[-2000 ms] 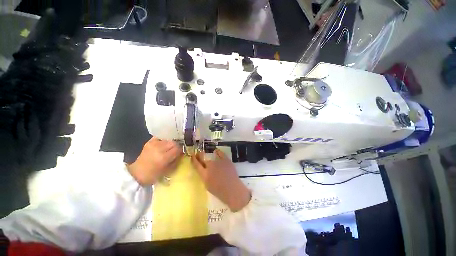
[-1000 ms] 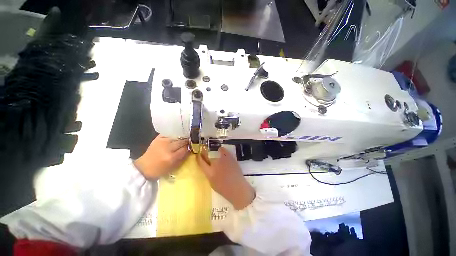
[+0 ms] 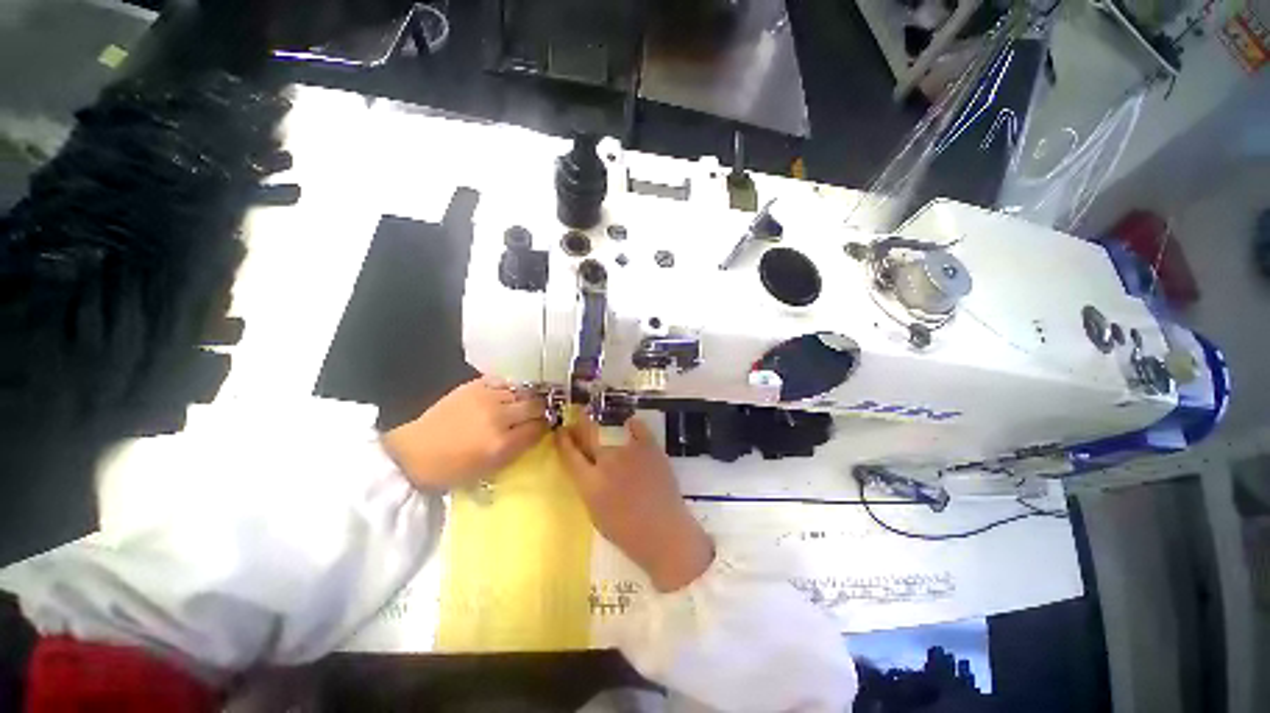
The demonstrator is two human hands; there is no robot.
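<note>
The white sewing machine (image 3: 864,348) spans the middle of the view. A black fabric panel (image 3: 397,314) lies flat to the left of its head, a tab sticking out at the upper edge. My left hand (image 3: 474,435) is at the presser foot (image 3: 557,404), fingertips at its left side. My right hand (image 3: 638,495) is just right of it, fingers pointing at the needle area. What the fingertips hold is too small and hidden to tell. The yellow sheet (image 3: 515,557) lies on the table below both hands.
A shaggy heap of black pieces (image 3: 112,265) is at the left. Small black pieces (image 3: 745,432) lie under the machine arm. A thin black cable (image 3: 891,527) curves over the table (image 3: 780,557) at the right. Clear plastic and thin threads (image 3: 1100,139) are at the upper right.
The camera view has shifted, so the machine sits further right in the picture. Both hands stay at the presser foot with little visible movement. The black panel still lies left of the head.
</note>
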